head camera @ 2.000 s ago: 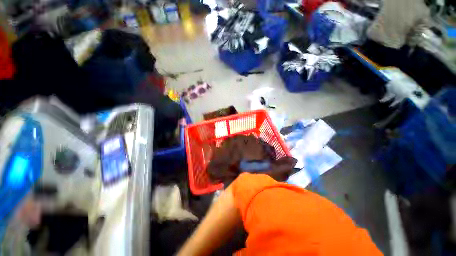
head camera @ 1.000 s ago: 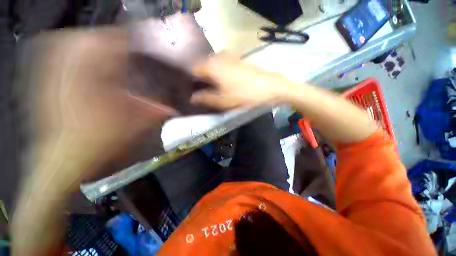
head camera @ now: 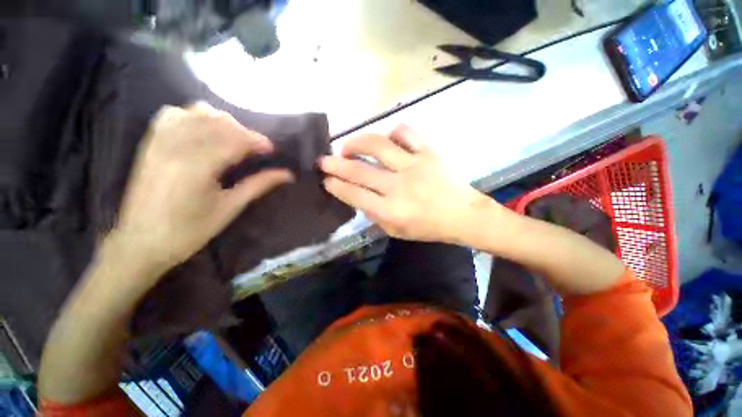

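Dark brown fabric (head camera: 285,208) lies over the table's front edge, with more brown cloth spread at the left. My left hand (head camera: 191,175) is on top of the fabric, its thumb and index finger apart and pointing right near the fabric's right part. The cloth under its palm is hidden. My right hand (head camera: 399,183) touches the fabric's right edge with its fingertips. Part of the sewing machine (head camera: 256,28) shows at the top left, beside a bright lit patch.
Black thread snips (head camera: 492,63) and a pointed black fabric piece (head camera: 488,15) lie on the table (head camera: 439,122). A lit smartphone (head camera: 657,45) is at its right end. A red basket (head camera: 663,220) with brown cloth is at the right. A dark crate (head camera: 163,379) is at lower left.
The brown fabric now lies flatter on the table under both hands. My left hand has moved right and down from its blurred position. The view has shifted slightly, and the basket shows more fully.
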